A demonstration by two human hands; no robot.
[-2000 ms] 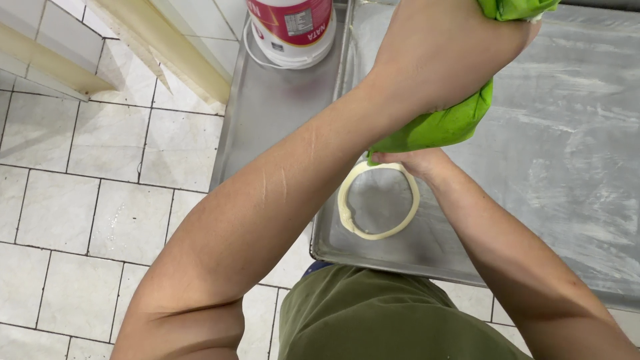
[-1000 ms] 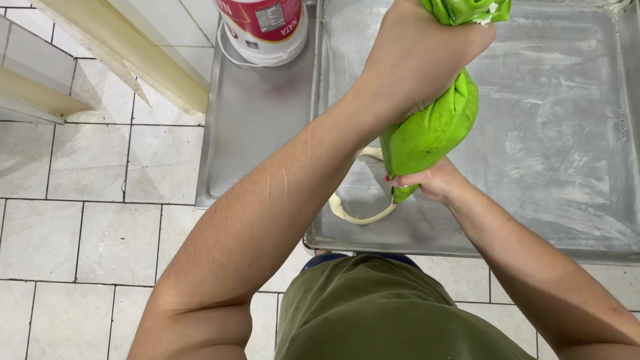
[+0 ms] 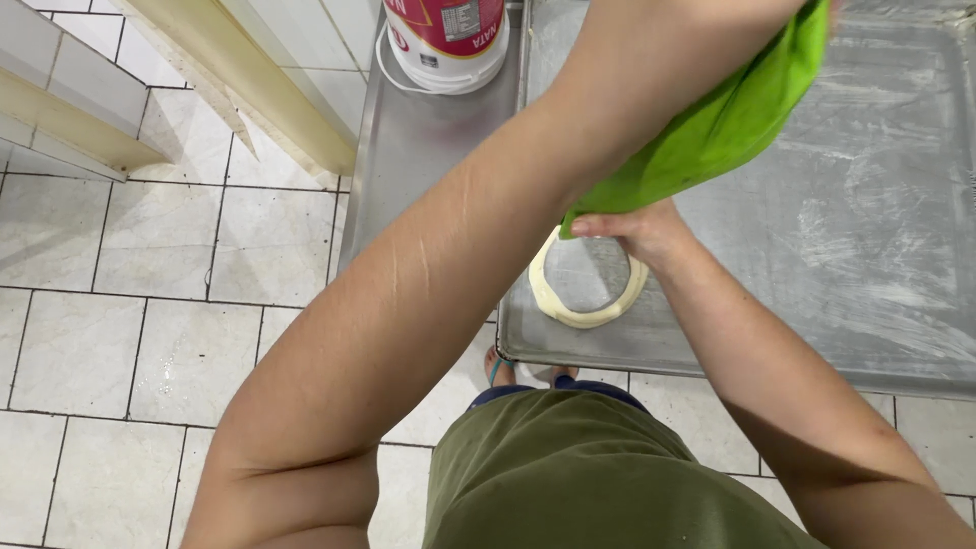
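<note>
A green piping bag (image 3: pixel 732 130) slants across the upper middle. My left hand (image 3: pixel 751 17) grips its upper end, partly cut off by the top edge. Down at the bag's narrow tip is my right hand (image 3: pixel 637 229), its thumb against the tip and its other fingers largely out of sight. Under the tip, a ring of pale batter or dough (image 3: pixel 583 319) lies on a grey metal baking tray (image 3: pixel 762 290), near the tray's left corner. The ring looks doubled along its lower edge; the bag and right hand cover part of its top.
A white and red plastic bucket (image 3: pixel 450 57) with a handle stands on a metal surface (image 3: pixel 427 164) left of the tray. Farther left are a yellowish post (image 3: pixel 282 99) and tiled walls. Whitish smears mark the tray. Feet show on the tiled floor below its rim.
The bag's tip has moved from the ring's lower right, one second ago, to its top. The bag now leans more, and my left hand is farther up and right in view.
</note>
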